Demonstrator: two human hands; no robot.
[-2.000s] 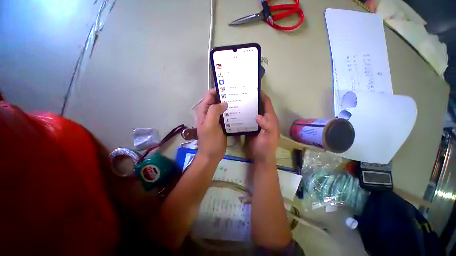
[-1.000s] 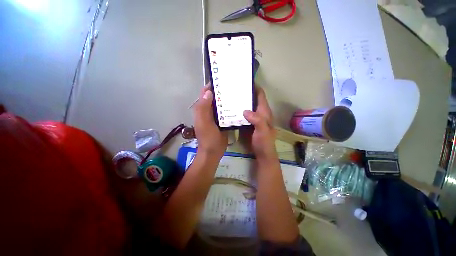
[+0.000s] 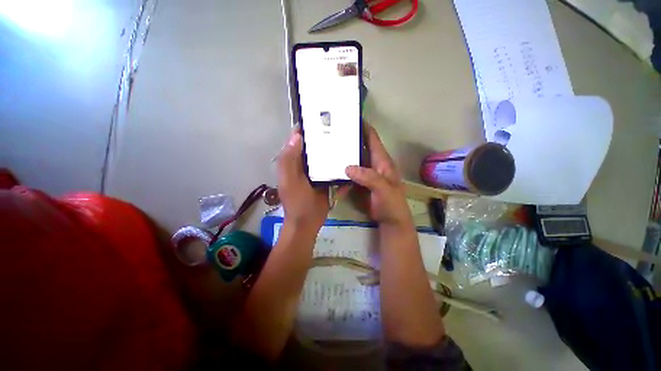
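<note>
A black-edged smartphone [image 3: 327, 116] with a lit, mostly white screen is held upright above the table. The screen shows a small picture at its upper right and a small icon near the middle. My left hand [image 3: 298, 181] holds its lower left side, with the thumb along the edge. My right hand [image 3: 378, 181] holds the lower right side, with the thumb over the screen's bottom right corner. My forearms lie over a clipboard with a blue edge [image 3: 268, 230] and a handwritten sheet [image 3: 337, 293].
Red-handled scissors [image 3: 391, 10] lie beyond the phone. A jar [image 3: 470, 169] lies on its side by white papers [image 3: 558, 145]. A bag of pale green rings [image 3: 500, 246], a calculator-like device [image 3: 562, 224] and a dark pouch [image 3: 605, 304] are right. Green tape [image 3: 233, 255] and a red bag [image 3: 94, 268] are left.
The phone screen has changed from a list to a mostly blank white page with a small picture. The phone and hands have shifted slightly up and left in the view.
</note>
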